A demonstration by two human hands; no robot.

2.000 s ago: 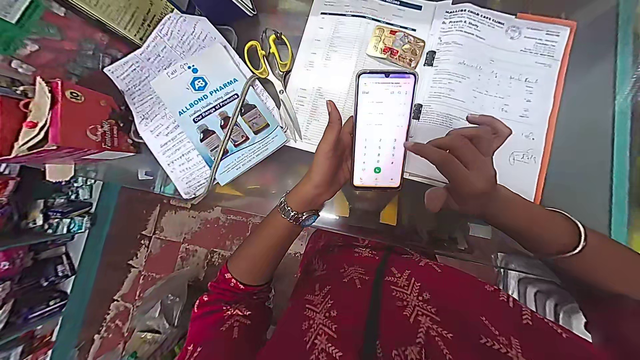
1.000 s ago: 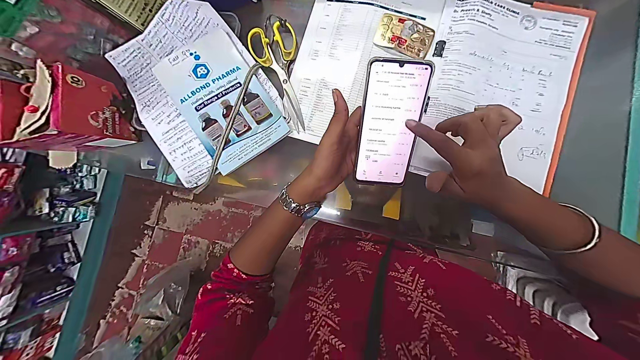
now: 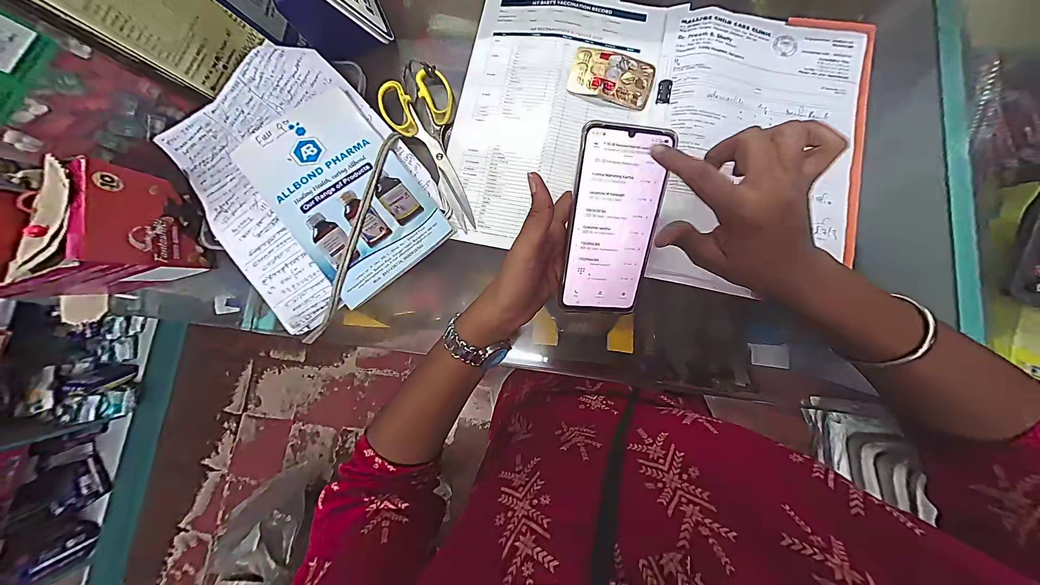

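Observation:
My left hand (image 3: 528,264) holds a smartphone (image 3: 613,219) upright over the counter, its lit screen showing a list. The index finger of my right hand (image 3: 743,199) is at the upper right of that screen, thumb spread away, with nothing held. Behind the phone lie a printed chart sheet (image 3: 520,106) and a form with handwriting (image 3: 756,81) on an orange folder (image 3: 863,146). On the chart sits a small patterned tin or box (image 3: 612,78). Yellow-handled scissors (image 3: 426,130) lie left of it, their blades partly over the sheet's edge.
A blue and white leaflet with bottle pictures (image 3: 341,203) lies on handwritten papers (image 3: 219,187), crossed by a thin grey strip (image 3: 357,227). A red box (image 3: 130,215) stands at the left, dark blue boxes (image 3: 341,20) at the top. Shelves of packets (image 3: 69,439) are below left.
The phone's screen has gone from a dial pad to a list. My right index finger has moved from beside the phone onto the screen, then up toward its top.

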